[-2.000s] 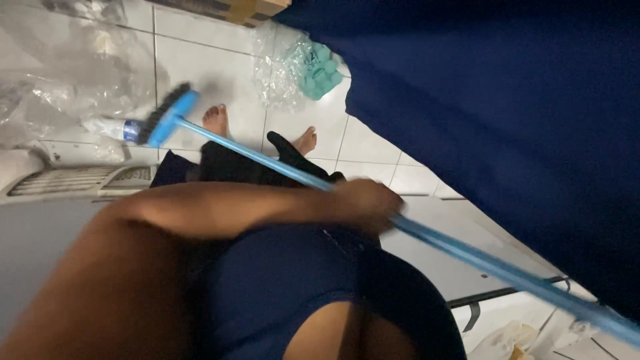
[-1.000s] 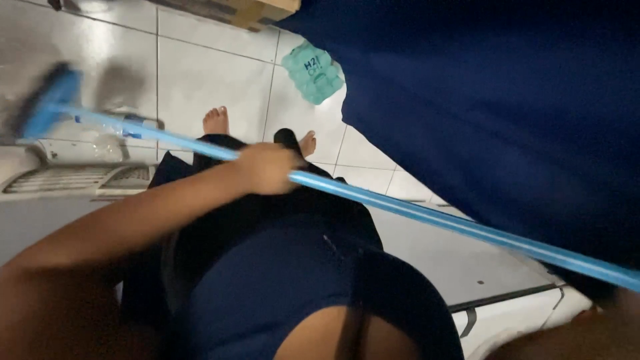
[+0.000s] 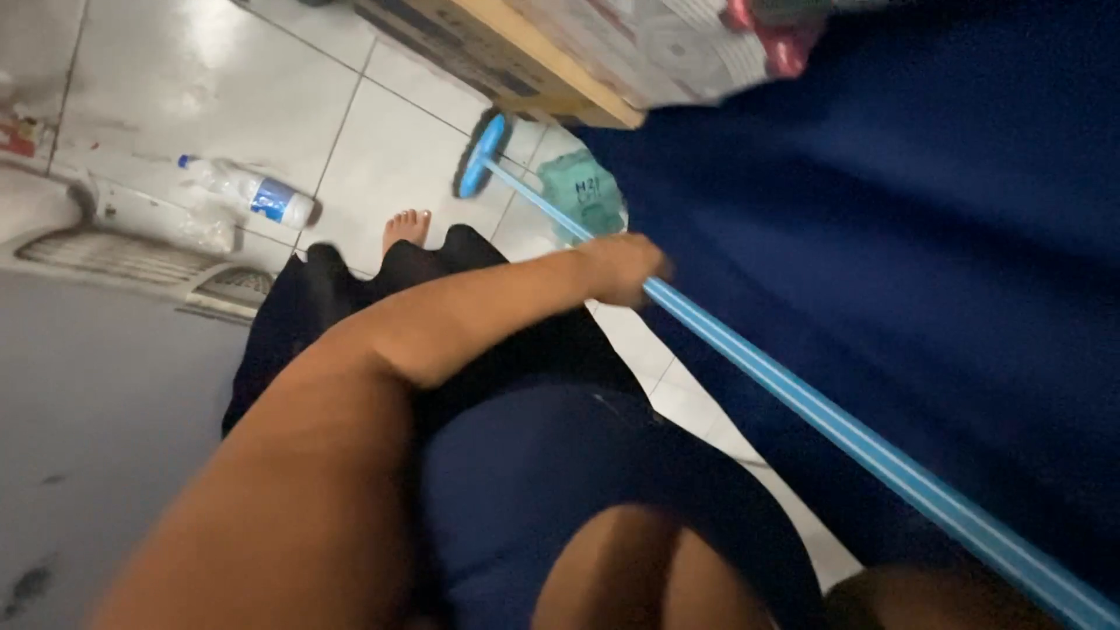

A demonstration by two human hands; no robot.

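Observation:
My left hand [image 3: 623, 268] is closed around the blue handle [image 3: 814, 407] of a push broom. The handle slants from the lower right corner up to the broom's blue head [image 3: 483, 157], whose dark bristles rest on or close to the white tiled floor. That head lies just below a cardboard box and left of a teal plastic bag [image 3: 579, 188] that bears writing. Part of the handle passes over or beside the bag. Of my right arm only a dark, blurred part [image 3: 927, 595] shows at the bottom right; the right hand is out of view.
A plastic bottle [image 3: 273, 199] with a blue label lies on the floor at left, near crumpled clear plastic [image 3: 210, 229]. The cardboard box [image 3: 560, 92] stands at the top, beside plastic packaging [image 3: 665, 48]. Dark blue cloth [image 3: 892, 227] hangs at right. A white, vented object [image 3: 114, 258] is at left.
The broom head has swung from the far left to beside the cardboard box. My left hand, still around the handle, has moved right since one second ago. The view has shifted.

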